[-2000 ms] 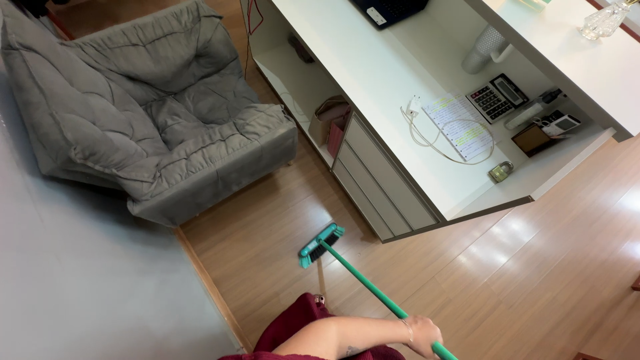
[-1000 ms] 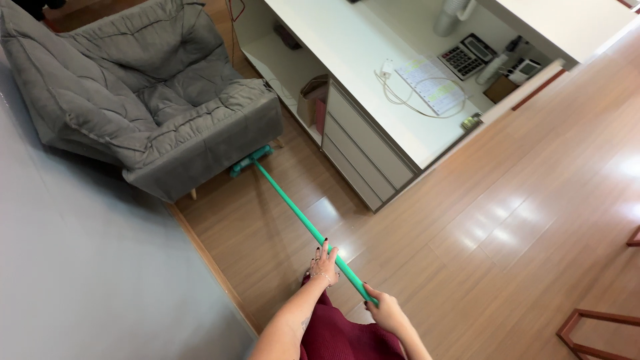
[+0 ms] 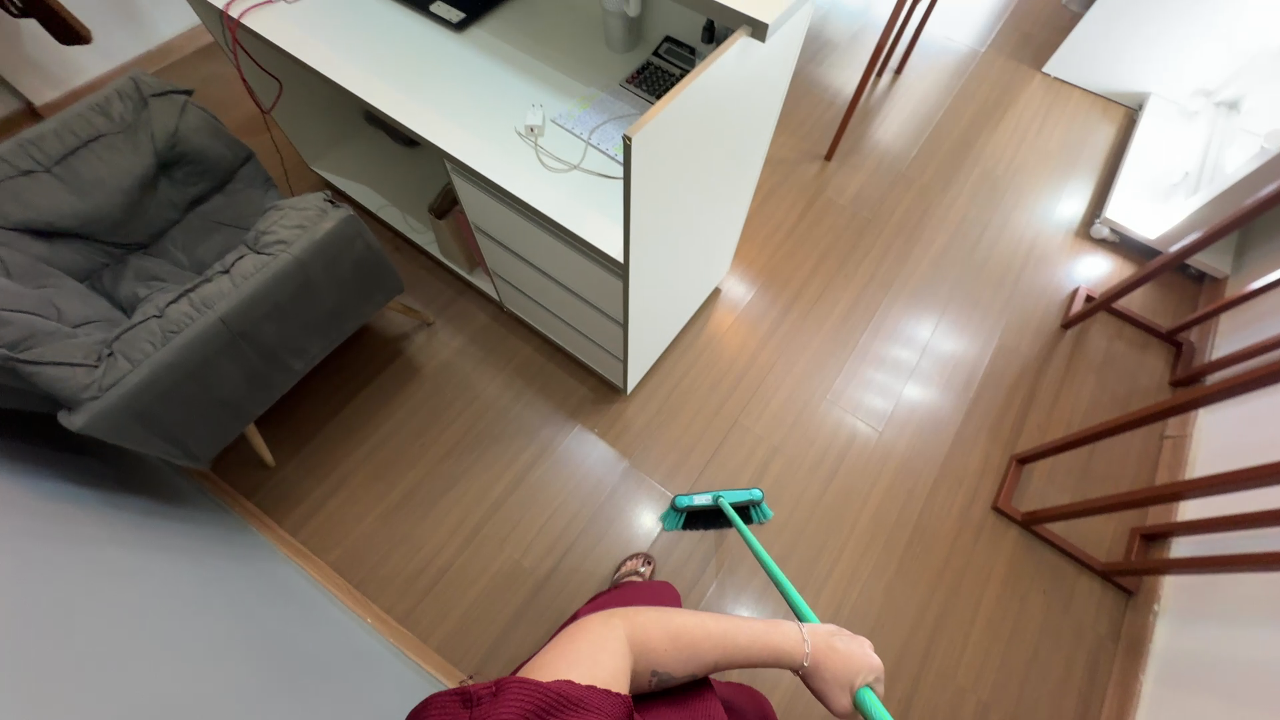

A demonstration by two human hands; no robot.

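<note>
A green broom handle [image 3: 775, 575] runs from the lower right up to its teal broom head [image 3: 718, 508], whose bristles rest on the wood floor. My left hand [image 3: 843, 668], with a chain bracelet at the wrist, is closed around the handle near the bottom edge; the arm reaches across my body from the left. My right hand is out of the picture. Just left of the bristles is my sandaled foot [image 3: 634, 568], below the corner of the white desk.
A grey armchair [image 3: 250, 340] with wooden legs stands left, near a low wall [image 3: 200, 600]. The white desk [image 3: 700, 200] holds a calculator [image 3: 660, 70] and a charger with cable [image 3: 535, 122]. Reddish-brown frames [image 3: 1060, 520] stand right, and a white unit [image 3: 1180, 170] lies upper right.
The broom head has moved from beside the armchair out to the right, past the desk corner. My right hand, on the handle one second ago, has left the view. The view has swung right.
</note>
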